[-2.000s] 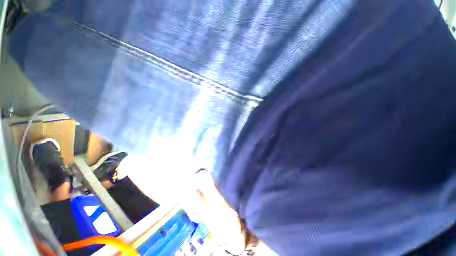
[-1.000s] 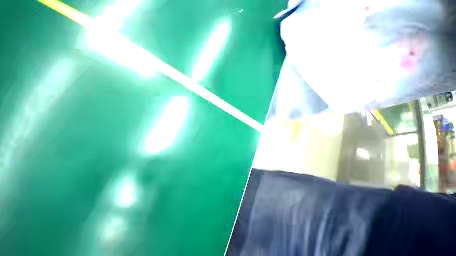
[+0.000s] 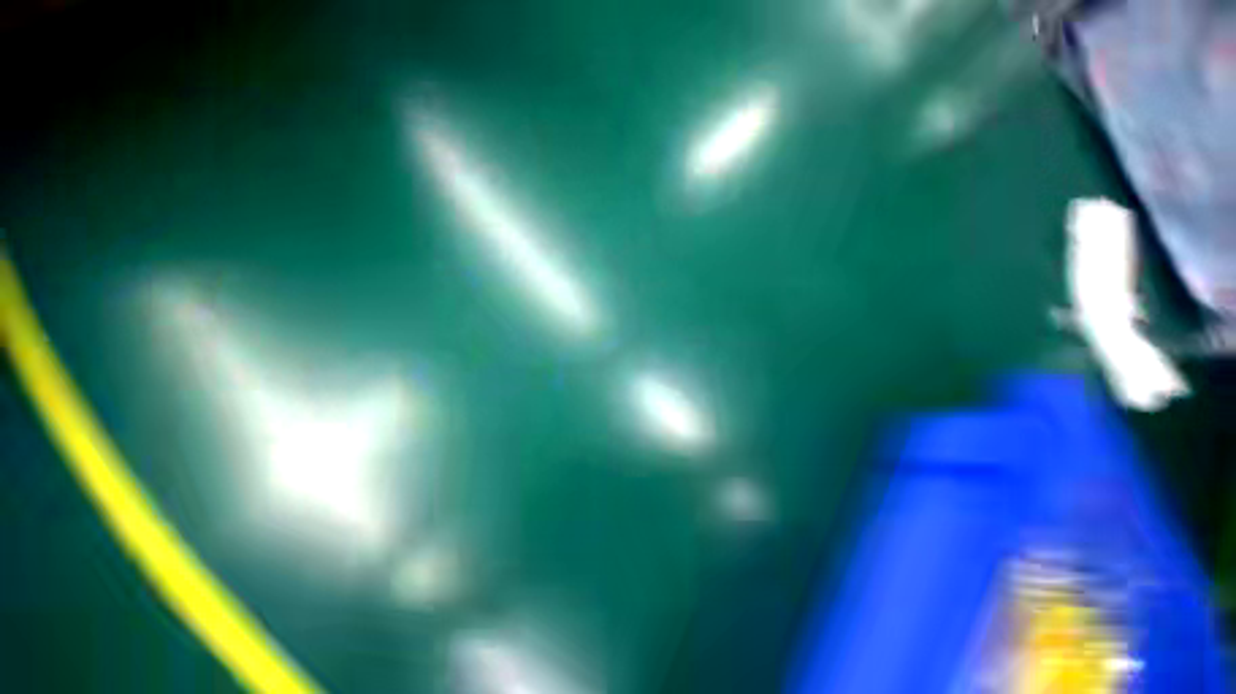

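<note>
Neither of my hands is in view. Nearest in front of me is a glossy green surface [image 3: 542, 542], blurred, with bright light reflections on it. It fills most of the picture. A blue bin [image 3: 935, 515] stands at the lower right, cut off by the picture's edge. Something yellow [image 3: 1064, 644] lies in the bin, too blurred to name.
A yellow line [image 3: 115, 502] curves down the left side of the green surface. A small white object or bright patch [image 3: 1109, 298] shows above the bin. Pale greyish fabric or material [image 3: 1172, 149] fills the upper right corner; I cannot tell what it is.
The view has swung from dark blue clothing and a floor area, across the green surface, to the blue bin at right. The clothing at the lower right has left the picture.
</note>
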